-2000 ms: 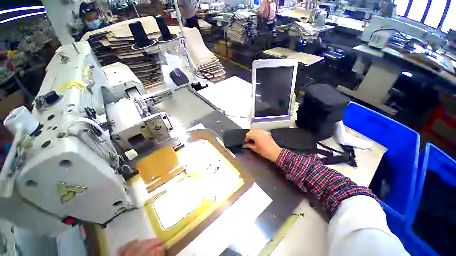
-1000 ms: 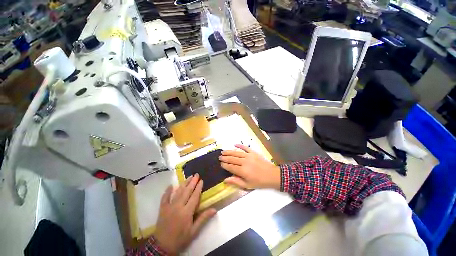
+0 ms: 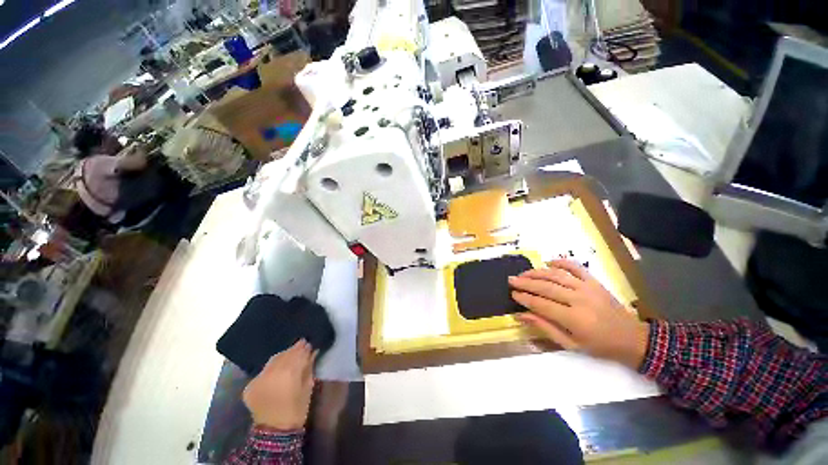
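A black fabric panel (image 3: pixel 486 284) lies in the yellow-rimmed opening of the white sewing template (image 3: pixel 413 313). My right hand (image 3: pixel 581 309) rests with its fingers on the panel's right side. My left hand (image 3: pixel 280 386) is at the pile of black pieces (image 3: pixel 263 331) left of the template, its fingertips pinching the near edge of a piece. The amber flap (image 3: pixel 479 218) is raised behind the opening. The machine head (image 3: pixel 368 195) stands at the template's back left.
Another black piece (image 3: pixel 665 224) lies right of the template, and a dark piece (image 3: pixel 519 440) lies at the front edge. The control screen (image 3: pixel 788 136) stands at the right. A person (image 3: pixel 113 186) is at the far left.
The view has turned left. My left hand has left the panel in the opening and moved to the left pile. My right hand has stayed on the panel.
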